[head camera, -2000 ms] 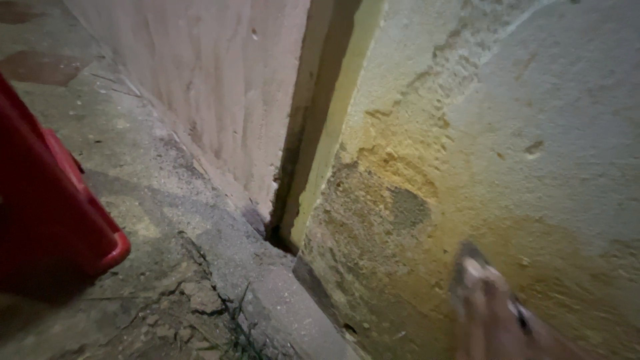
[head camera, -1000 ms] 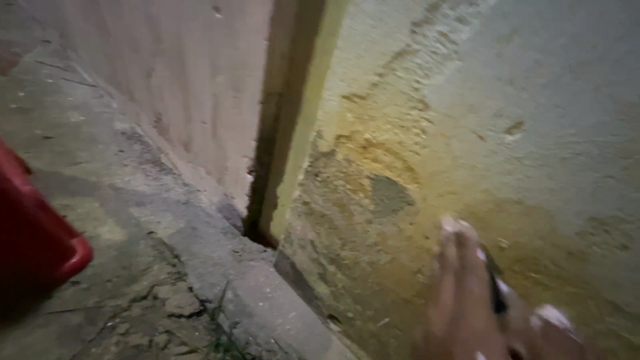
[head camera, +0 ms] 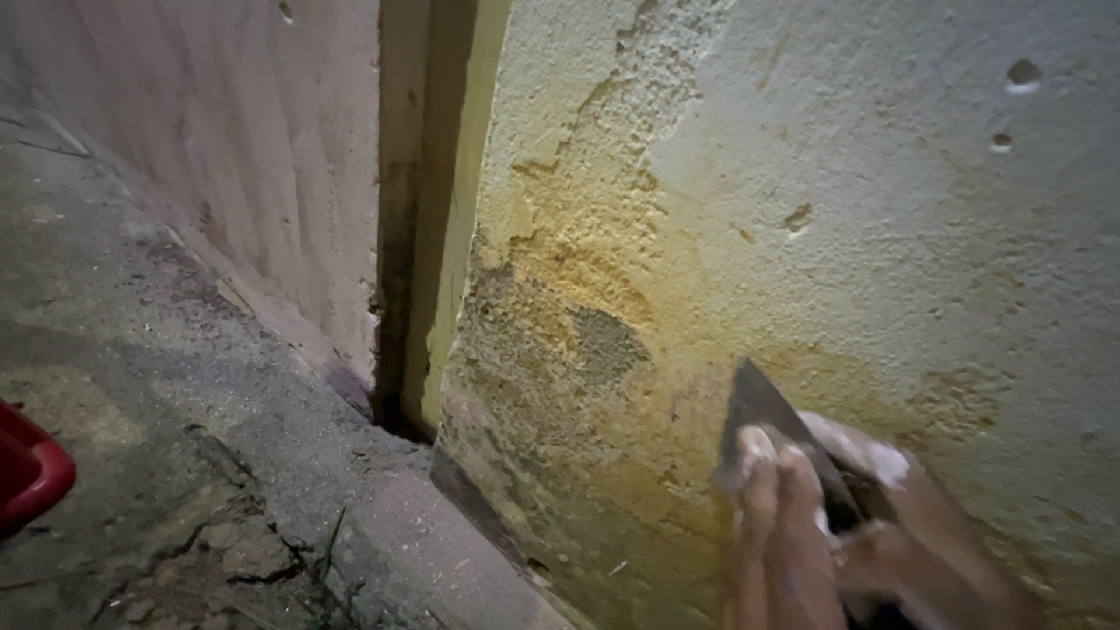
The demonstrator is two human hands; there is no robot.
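A metal scraper or trowel [head camera: 754, 398], its pointed blade tilted up and left, lies against the stained, rough lower part of the plastered wall [head camera: 831, 219]. My right hand [head camera: 927, 534] is closed around its handle end, which is mostly hidden by the fingers. Two fingers of my left hand [head camera: 779, 525] lie along the blade, their tips pressed on it. Whitish dust or paste marks the fingers of both hands. Left of the blade is a grey patch [head camera: 608, 346] surrounded by flaking yellow plaster. Blur hides the exact edge contact.
A narrow recess [head camera: 411, 219] separates this wall from a pinkish wall [head camera: 262, 175] at the left. A concrete ledge [head camera: 385, 525] runs along the base. Cracked ground [head camera: 219, 542] with grass blades lies beside it. A red plastic object [head camera: 31, 472] juts in at the left edge.
The hands and the scraper have come further into view at lower right, and the blade now shows plainly above the fingers. The view has shifted, leaving less of the red object in sight.
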